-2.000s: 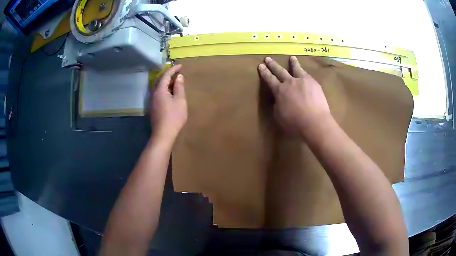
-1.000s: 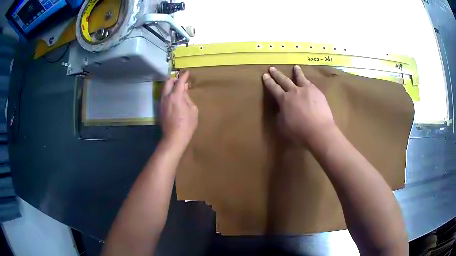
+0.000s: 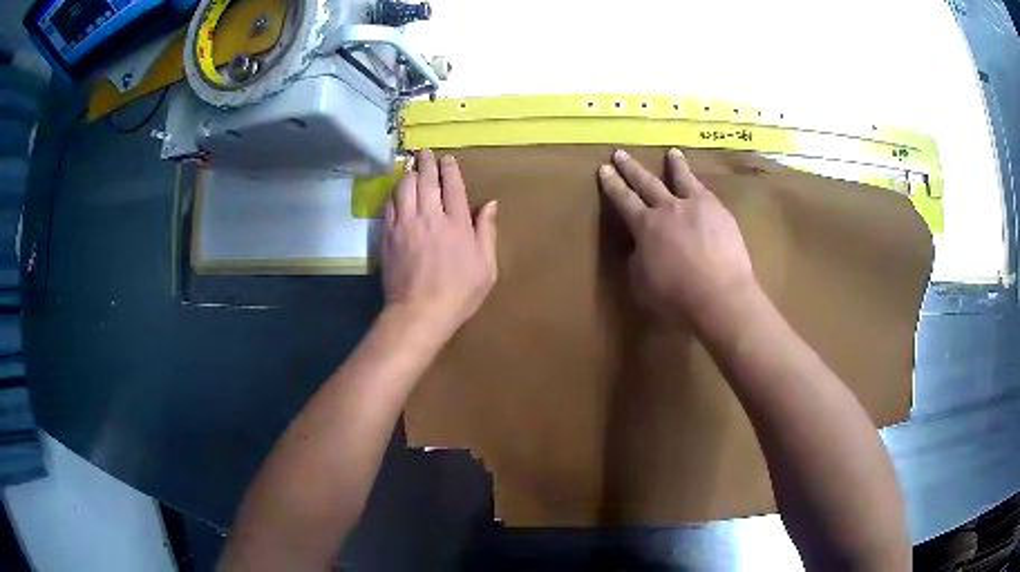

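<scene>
A brown bag panel (image 3: 537, 369) lies flat on the grey table, its top edge along the yellow sewing template (image 3: 671, 132). My left hand (image 3: 438, 251) lies on the panel's upper left corner, fingertips at the template's edge and thumb apart. My right hand (image 3: 688, 246) presses on the panel right of the middle, fingers spread and fingertips just below the template. Neither hand grips anything that I can see. The panel's lower left corner has a notch. The sewing machine head (image 3: 296, 123) stands at the template's left end.
The control screen (image 3: 84, 22) is at the upper left, with a yellow-orange bar (image 3: 140, 78) beside it. A white inset (image 3: 285, 223) lies below the machine head. The grey table (image 3: 201, 391) curves around the front. Brown pieces (image 3: 967, 547) show at the lower right corner.
My left hand has moved right and turned from the panel's left edge to lie flat on its corner. Machine, template and panel sit slightly further right in view. My right hand keeps its place on the panel.
</scene>
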